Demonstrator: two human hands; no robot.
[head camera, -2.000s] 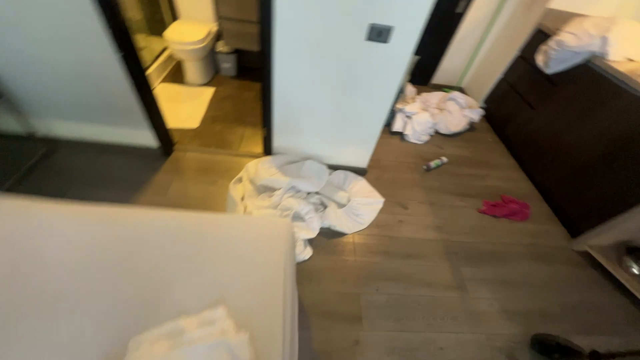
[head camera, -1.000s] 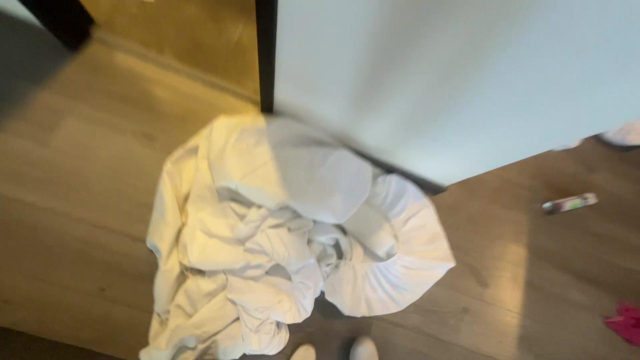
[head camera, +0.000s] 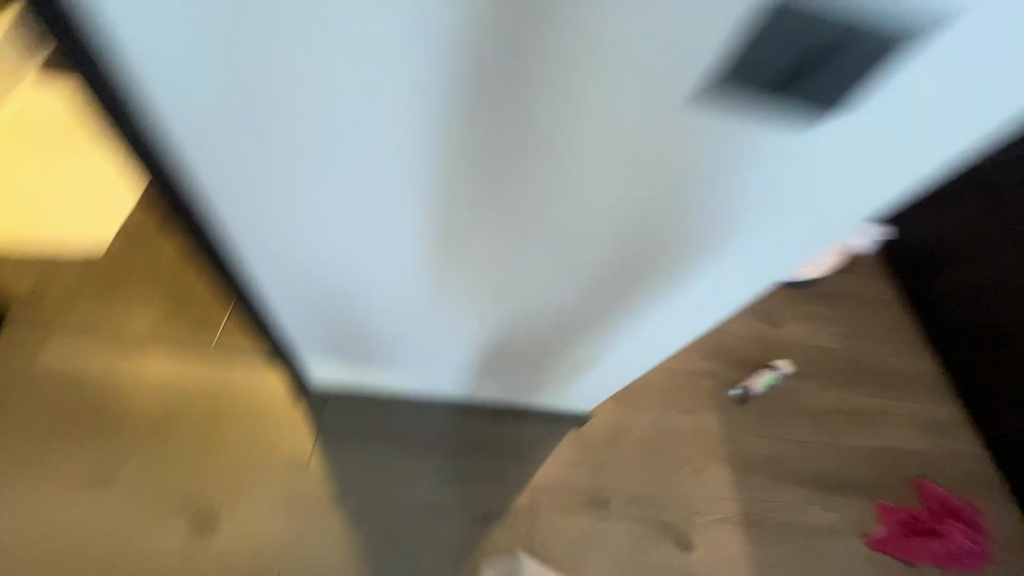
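Neither of my hands shows in the head view, so what they hold or touch is hidden. A small piece of white fabric (head camera: 518, 565) shows at the bottom edge, cut off by the frame. On the wooden floor to the right lies a small bottle or tube (head camera: 762, 381) with a pale end. A crumpled magenta cloth (head camera: 932, 528) lies nearer, at the lower right. Part of a pale bundle (head camera: 844, 254) shows beyond the wall's edge. The picture is blurred.
A pale wall (head camera: 384, 200) with a dark wall plate (head camera: 804, 60) juts into the middle. Left of it, a black door frame (head camera: 184, 208) borders a yellow-lit doorway with a light mat (head camera: 68, 172). Dark furniture (head camera: 972, 280) stands along the right.
The large heap of white linen is gone from the floor by the wall's corner, where it lay one second ago. The view has shifted.
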